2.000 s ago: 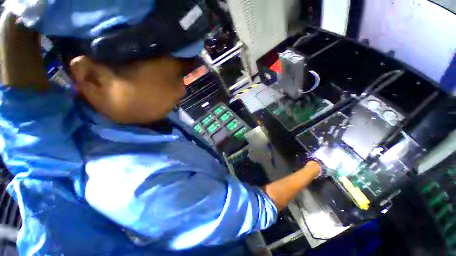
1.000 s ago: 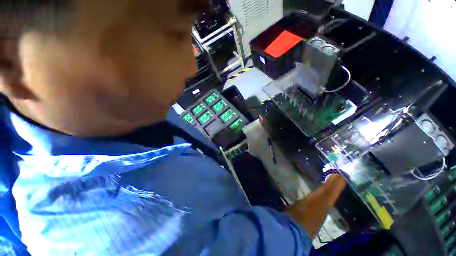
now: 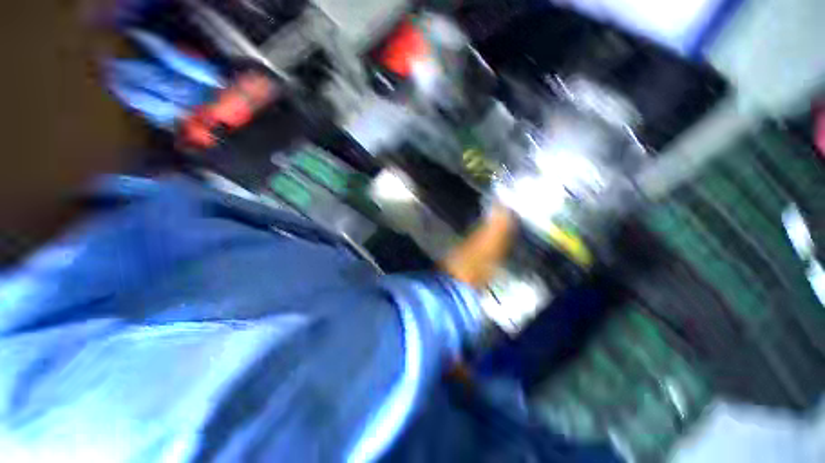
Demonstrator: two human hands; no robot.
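The view is heavily blurred. I can make out neither of my hands. A person in a blue jacket (image 3: 208, 335) fills the left and lower left. That person's bare forearm (image 3: 484, 249) reaches to a brightly lit test fixture (image 3: 561, 181); what the hand touches is lost in blur and glare. A yellow tag (image 3: 570, 242) lies by the fixture's near side. Trays with green boards in rows (image 3: 724, 235) fill the right side, and more green boards (image 3: 624, 380) show at the lower right.
A smaller tray of green boards (image 3: 312, 181) is left of the fixture. A red sheet (image 3: 404, 50) is at the top, and red-orange items (image 3: 226, 110) are at the upper left. A pale, unclear shape (image 3: 742, 439) is at the bottom right edge.
The view has swung right and blurred. The fixture and the person's forearm now sit further left and higher, the person's face is mostly out of view, and more board trays show at the right.
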